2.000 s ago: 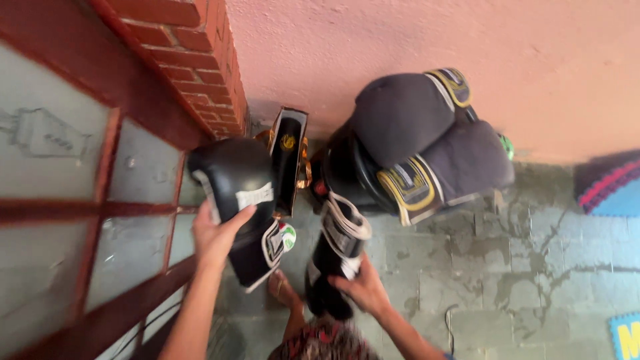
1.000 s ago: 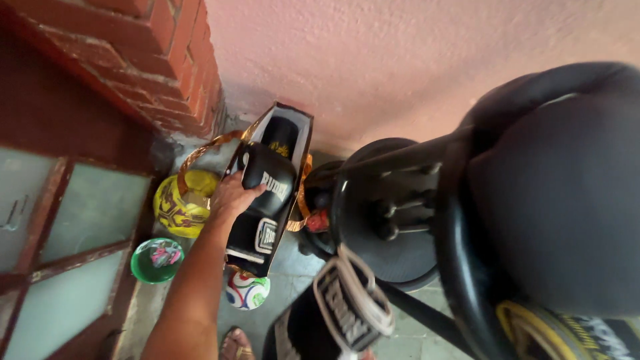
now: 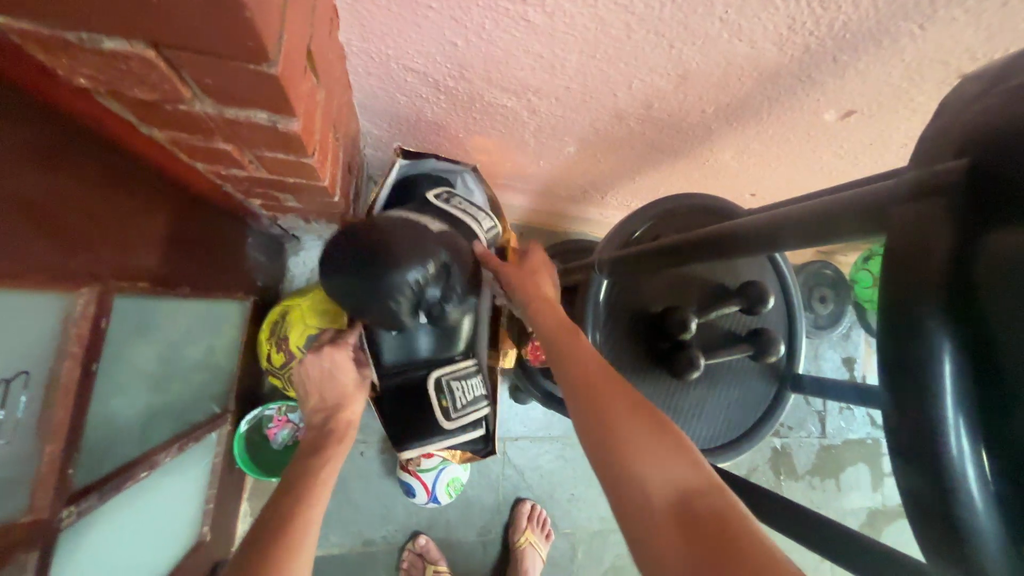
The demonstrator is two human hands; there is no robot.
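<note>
Two black boxing gloves lie in an open-topped paper bag with gold trim. One glove has its cuff toward the floor side of the view; the other glove is partly beneath it, its cuff near the wall. My left hand is at the bag's left edge, fingers curled and seemingly pinching the rim. On the opposite side, my right hand touches the bag's right edge beside the upper cuff, its thumb and fingers around that edge; its exact hold is partly hidden.
Left of the bag are a yellow ball and a green basin. A white patterned ball sits below it. A black rack at right holds dumbbells on its round shelf. A brick pillar and pink wall stand behind.
Both gloves are now in the bag; one second ago the right-hand glove was outside it. My left hand has moved off the glove to the bag's edge, and my right hand has come to the opposite edge.
</note>
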